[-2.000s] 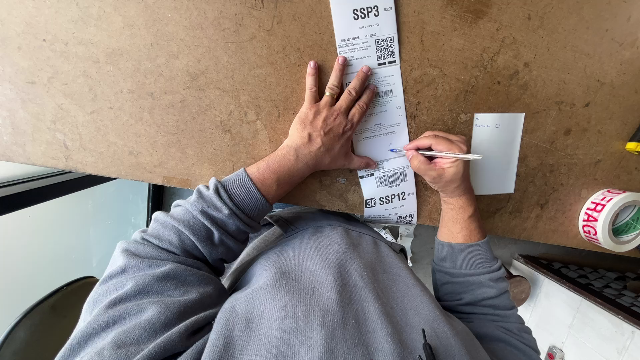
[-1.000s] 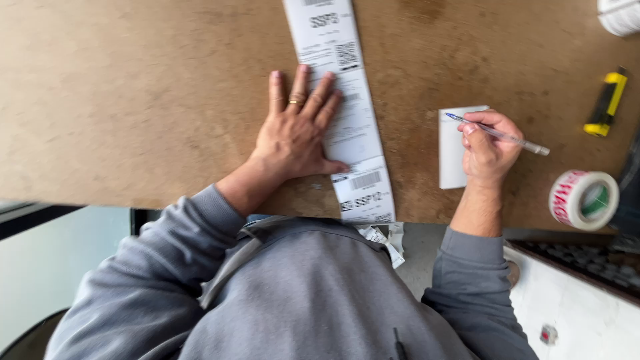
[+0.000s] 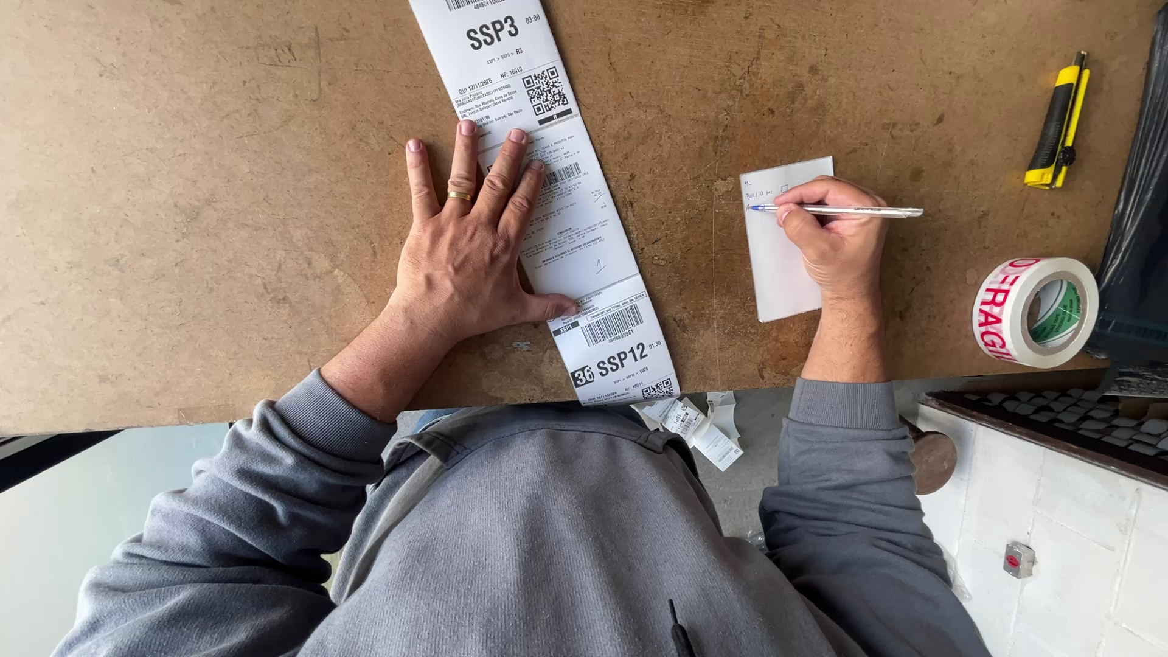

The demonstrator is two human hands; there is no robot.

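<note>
My left hand [image 3: 474,242] lies flat with spread fingers on a long strip of printed shipping labels [image 3: 584,219], its thumb and fingertips over the paper. The strip runs from the top of the view to the table's front edge and bears barcodes, printing and a small pen mark. To the right, my right hand [image 3: 835,233] holds a clear ballpoint pen [image 3: 867,212] with a blue tip. The tip is at the left side of a small white notepad [image 3: 789,274], below some handwriting. The hand covers part of the pad.
A roll of printed tape [image 3: 1036,312] stands near the front right of the brown table [image 3: 228,182]. Behind it lies a yellow and black utility knife [image 3: 1057,123]. Black plastic [image 3: 1136,228] is at the right edge. Loose labels [image 3: 698,429] hang or lie below the table's front edge.
My right hand with the pen has moved from the label strip to the notepad, its tip now at the pad's left side. My left hand has stayed on the strip.
</note>
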